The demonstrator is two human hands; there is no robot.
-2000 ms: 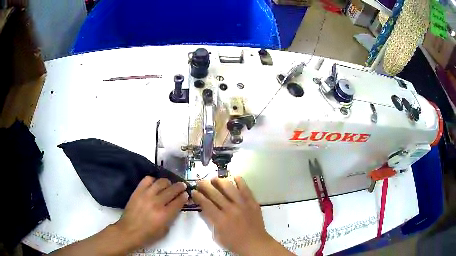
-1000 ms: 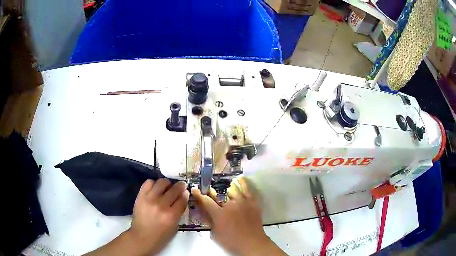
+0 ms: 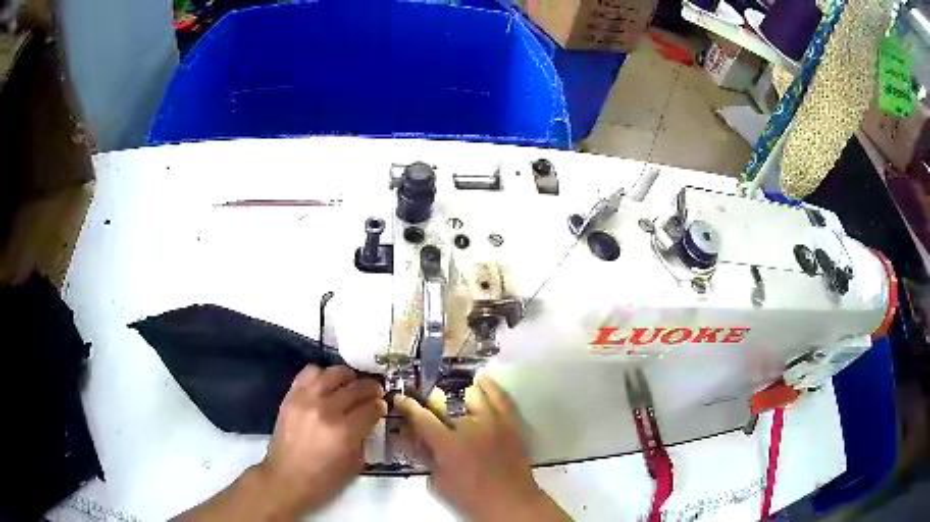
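Note:
A black fabric panel [image 3: 229,367] lies left of the needle on the white table, its pointed end to the left. My left hand [image 3: 324,426] grips its right end, fingertips beside the presser foot. My right hand [image 3: 471,438] is under the head's left end, thumb and fingers at the needle area; the cloth between the fingertips is mostly hidden, so its hold is unclear. The white sewing machine [image 3: 530,296] has red "LUOKE" lettering. The shiny needle plate [image 3: 396,449] shows between my hands.
Snips [image 3: 644,420] with a red ribbon lie against the machine at right. A black fabric heap [image 3: 46,398] is at far left. A thin brownish rod [image 3: 277,203] lies at the back. A blue bin [image 3: 357,76] stands behind; another red ribbon [image 3: 772,459] hangs near the orange-rimmed handwheel.
The view has tilted, so the machine sits lower than at first. My right fingers have moved in closer under the head. The panel's position beside the needle looks nearly the same.

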